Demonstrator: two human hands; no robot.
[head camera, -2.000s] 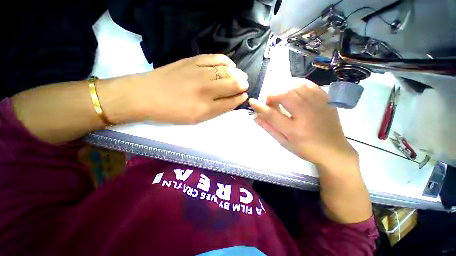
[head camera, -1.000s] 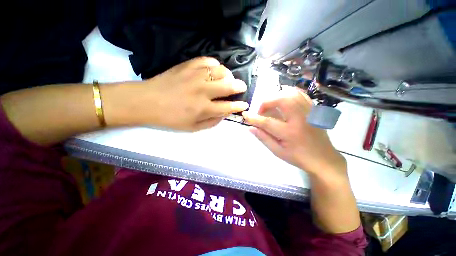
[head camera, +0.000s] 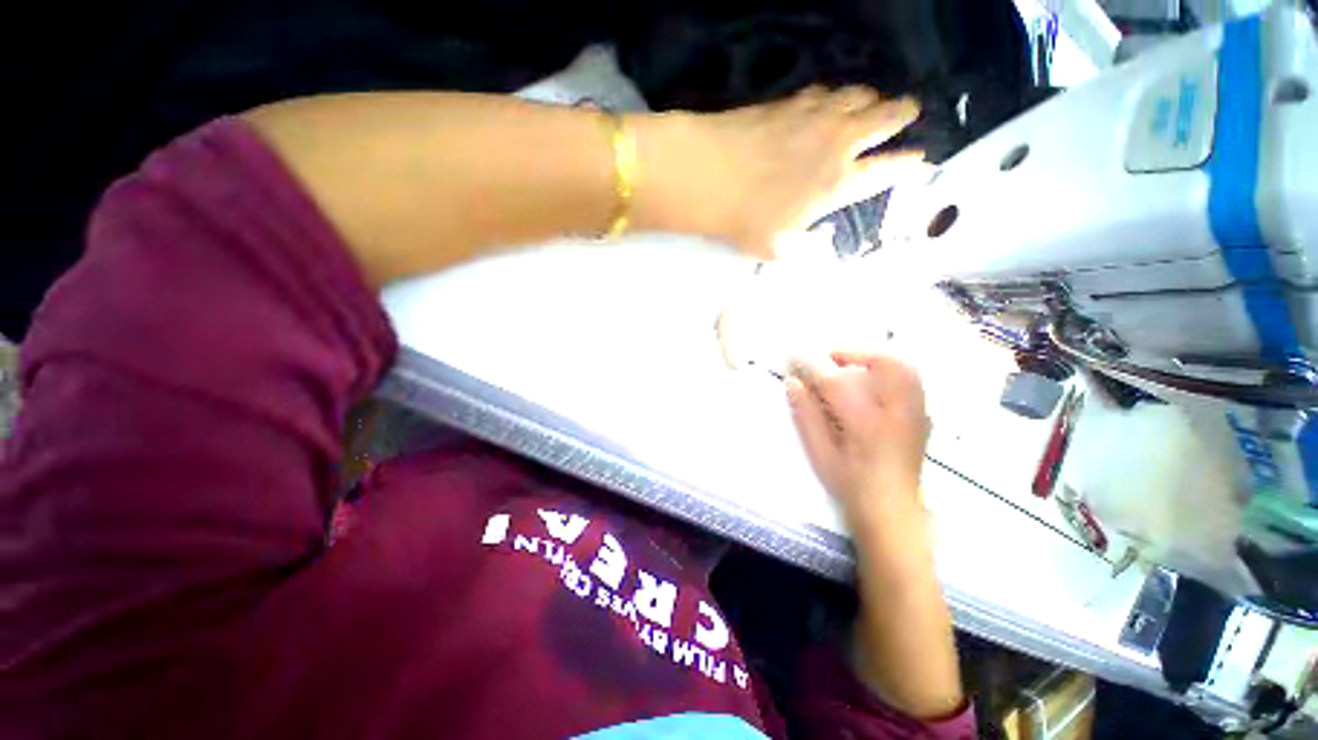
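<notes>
My left hand (head camera: 788, 159) reaches out flat, fingers extended and a little apart, at the edge of the black cloth (head camera: 694, 51) left of the machine head. Glare washes out part of it. My right hand (head camera: 870, 427) is over the white table, thumb and fingertips together. A short dark line shows at its fingertips; glare hides whether they hold it. The sewing machine (head camera: 1113, 217), white with a blue stripe, stands at the right. Its metal needle-area parts (head camera: 1034, 325) are partly lost in glare.
A red-handled tool (head camera: 1060, 445) and small red snips (head camera: 1084, 521) lie on the table right of my right hand. A grey cylinder (head camera: 1032, 393) is beside the needle area. A measuring strip (head camera: 622, 477) runs along the table's front edge. A tied cardboard bundle (head camera: 1052, 708) is below.
My left hand has left my right hand's fingertips and moved up and away to the black cloth, its fingers opening out. The view has shifted, showing more of the machine head.
</notes>
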